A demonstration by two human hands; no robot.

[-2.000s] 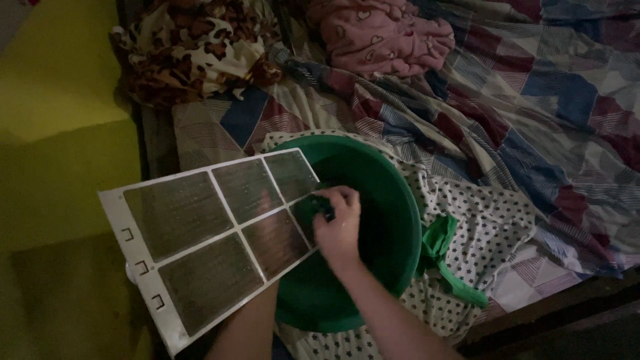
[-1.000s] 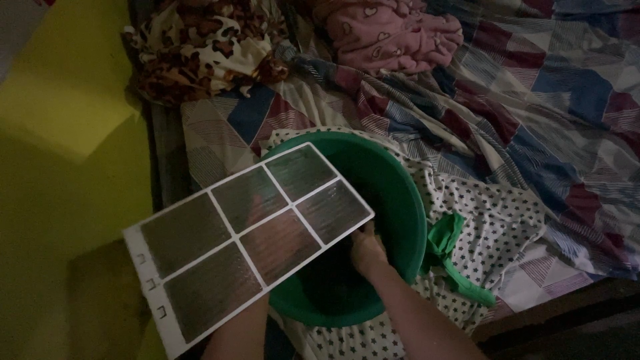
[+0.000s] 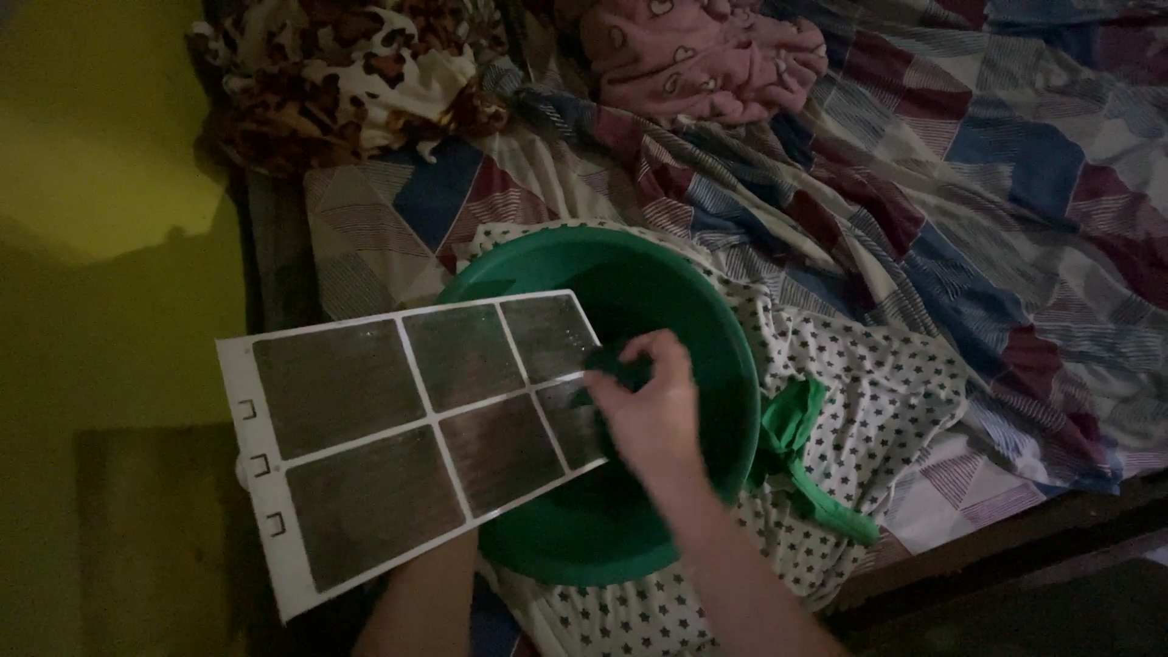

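A white-framed mesh filter panel (image 3: 422, 412) with six dark mesh sections lies tilted across the left part of a green plastic basin (image 3: 721, 342). My left hand (image 3: 484, 447) is beneath the panel, seen only faintly through the mesh; its grip is hidden. Above the basin, my right hand (image 3: 650, 401) has its thumb and fingers closed on a small dark green scrubbing pad (image 3: 620, 363), at the panel's right end. Part of the pad overlaps the mesh in view. The inside of the basin is too dark to make out.
The basin stands on a white star-patterned cloth (image 3: 844, 401) on a bed with a patchwork-print sheet (image 3: 1013, 155). A crumpled green cloth (image 3: 803, 456) lies right of the basin. Behind are a pink cloth (image 3: 703, 59) and a brown-and-white cloth (image 3: 356, 87). A yellow wall (image 3: 100, 182) is at left.
One second ago my right hand was at the panel's lower right corner, mostly below its edge; now it is raised at the right end with the dark pad showing. The panel's tilt has changed.
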